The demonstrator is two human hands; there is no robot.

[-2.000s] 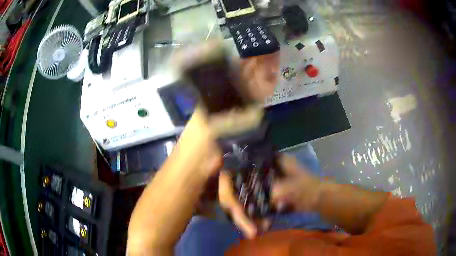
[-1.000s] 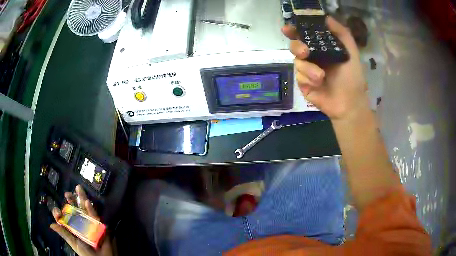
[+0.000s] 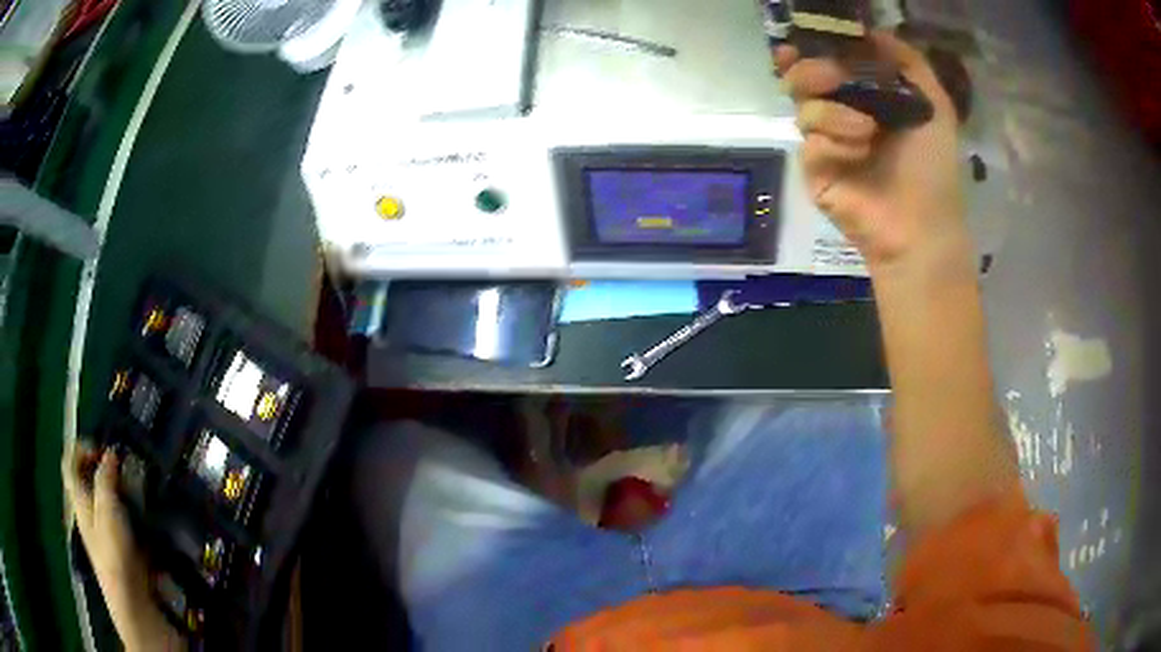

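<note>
My right hand (image 3: 866, 159) is raised at the right end of the bench machine (image 3: 439, 242). Its fingers are closed round a black flip phone (image 3: 898, 105), blurred and partly hidden by the fingers. The phone is at the metal phone fixture (image 3: 828, 23), cut by the top edge; I cannot tell whether it is clamped. My left hand (image 3: 108, 522) is at the left side of the black phone tray (image 3: 312, 439). Its fingertips are over the tray's left pockets; whether they hold anything is hidden. Dark phones with silver patches and gold round parts lie in the pockets.
On the dark shelf (image 3: 484, 369) before the machine lie a smartphone (image 3: 465, 321) and a wrench (image 3: 681, 338). The blue-purple touchscreen (image 3: 668, 206), yellow button (image 3: 390, 208) and green button (image 3: 490, 200) face me. A small fan (image 3: 274, 15) stands upper left. My knees are below the shelf.
My left hand held a closed orange-edged phone by the tray; it has moved left and up, and that phone no longer shows in it. The right hand's phone has tilted, its keypad no longer visible.
</note>
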